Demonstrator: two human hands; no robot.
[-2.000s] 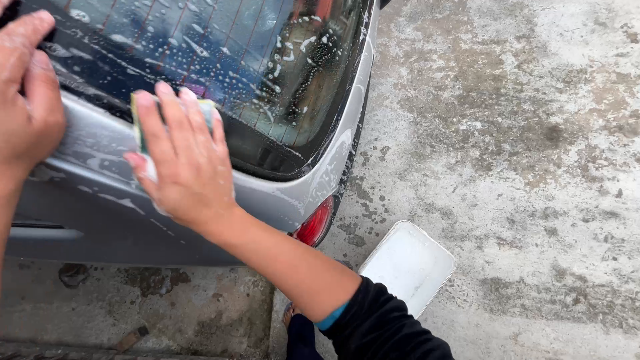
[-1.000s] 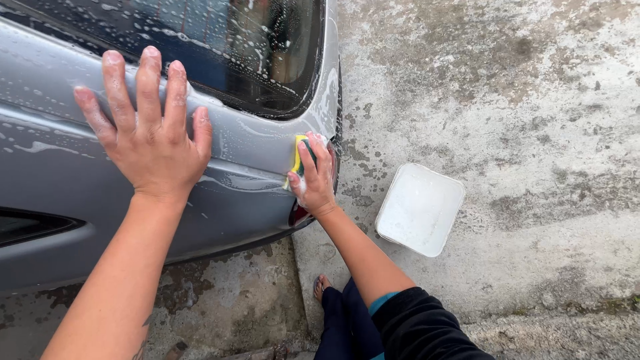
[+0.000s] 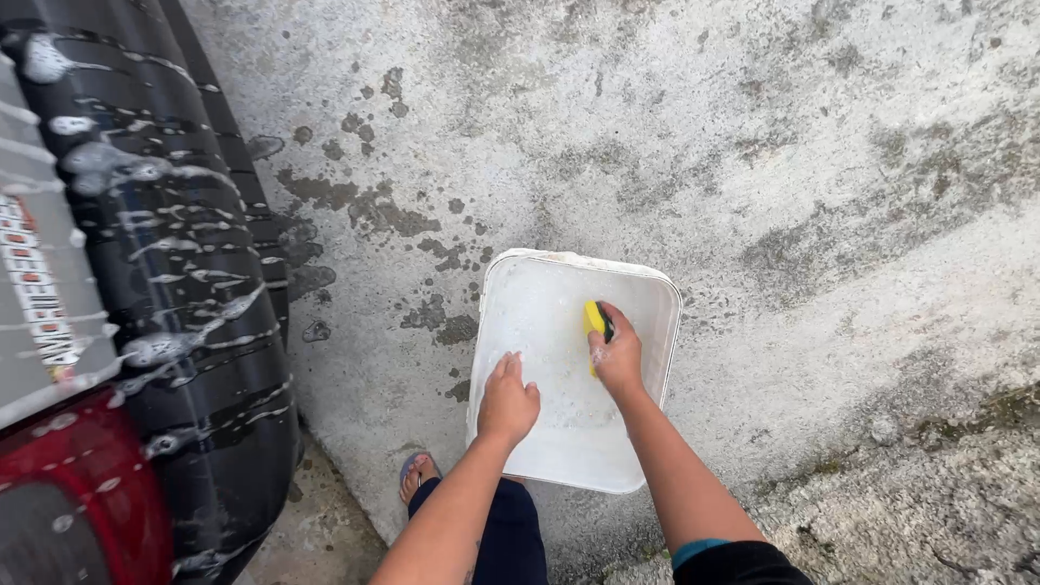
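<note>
A white square bucket (image 3: pixel 561 447) stands on the ground, with whitish, bubbly water in it. Over its right half my right hand (image 3: pixel 615 355) grips a yellow sponge (image 3: pixel 595 318) with a dark scouring side; some foam clings near the thumb. My left hand (image 3: pixel 509 406) is above the bucket's left part, fingers stretched out and holding nothing. Whether its fingertips touch the water, I cannot tell. At the far left is the car's black bumper (image 3: pixel 203 325), streaked with suds, beside a red tail light (image 3: pixel 97 479).
Rough concrete ground (image 3: pixel 772 162) with damp spots surrounds the bucket. A foot in a sandal (image 3: pixel 418 475) is close to the bucket's lower left. Coarser, broken concrete (image 3: pixel 918 504) lies at the lower right.
Both hands have left the car and are now at the bucket, the right one still with the sponge. The view has swung toward the ground and bucket.
</note>
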